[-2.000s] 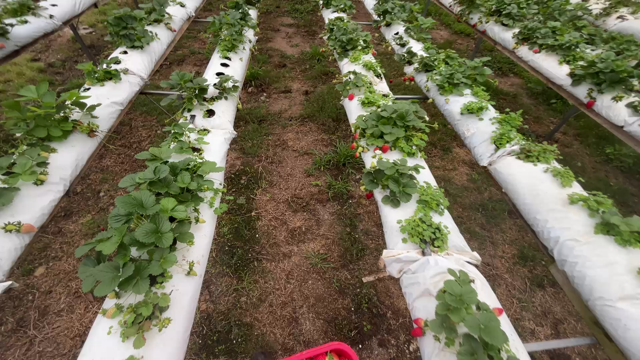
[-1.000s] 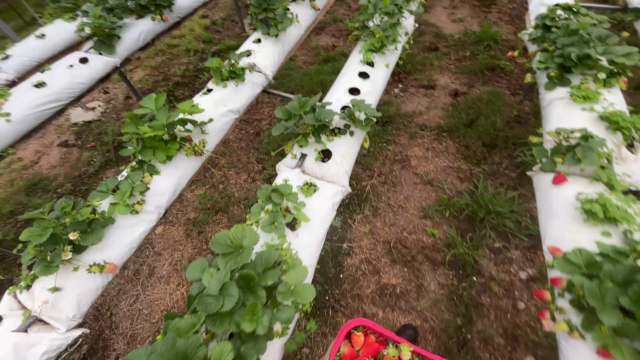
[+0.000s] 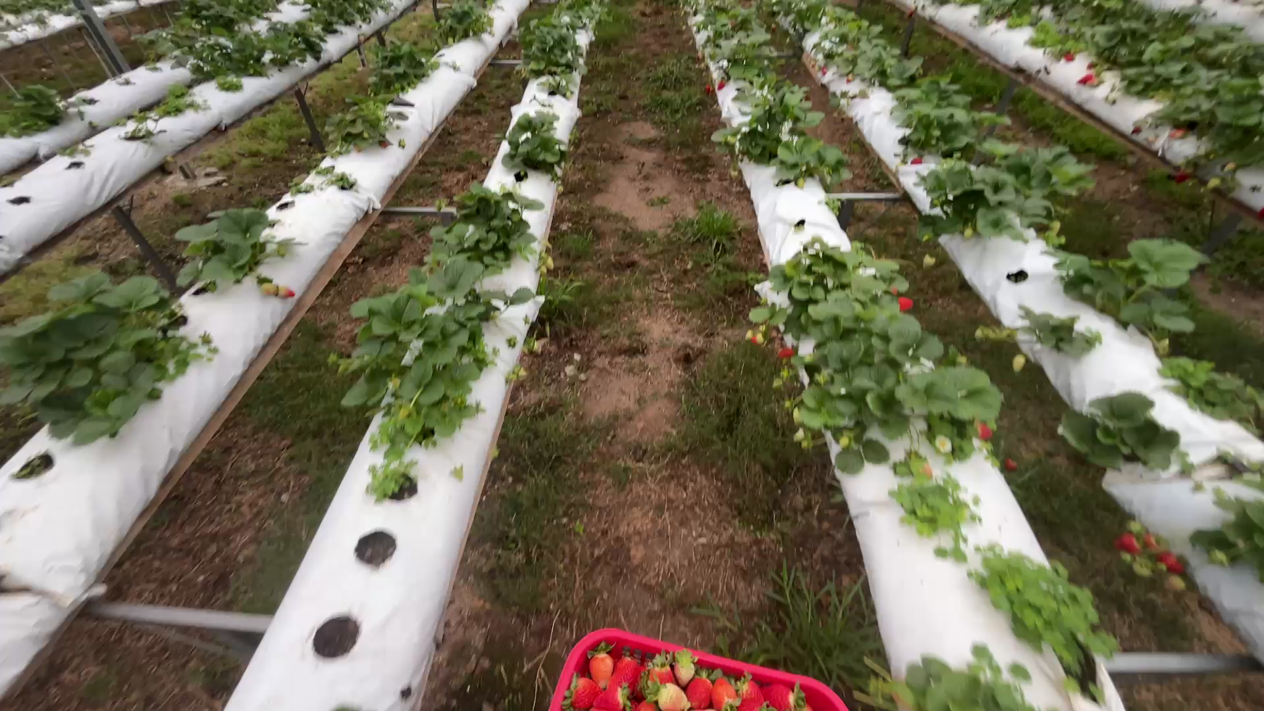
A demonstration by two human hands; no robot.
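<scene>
Neither my left hand nor my right hand shows in the head view. At the bottom edge, a red plastic basket (image 3: pixel 610 637) is cut off by the frame; what supports it is hidden. Strawberries (image 3: pixel 697 691), mostly red with some paler ones, fill the part in view. To the right of the path, red strawberries hang beside leafy strawberry plants (image 3: pixel 869 346) on a white plastic-covered grow bed (image 3: pixel 869 523). Left of the path, another bed carries green plants (image 3: pixel 425 346), with bare round planting holes (image 3: pixel 375 548) nearer to me.
A dirt path (image 3: pixel 632 385) with grass tufts runs ahead between the raised beds. More white beds (image 3: pixel 212 346) lie farther left and right (image 3: pixel 1126 365). Metal crossbars (image 3: pixel 178 617) and posts (image 3: pixel 143 242) stand under them. Strawberries (image 3: pixel 1150 553) hang low off a right-hand bed.
The view has swung left and then back along the path. The filled basket shows more than it did two seconds ago, and the nearby plants differ.
</scene>
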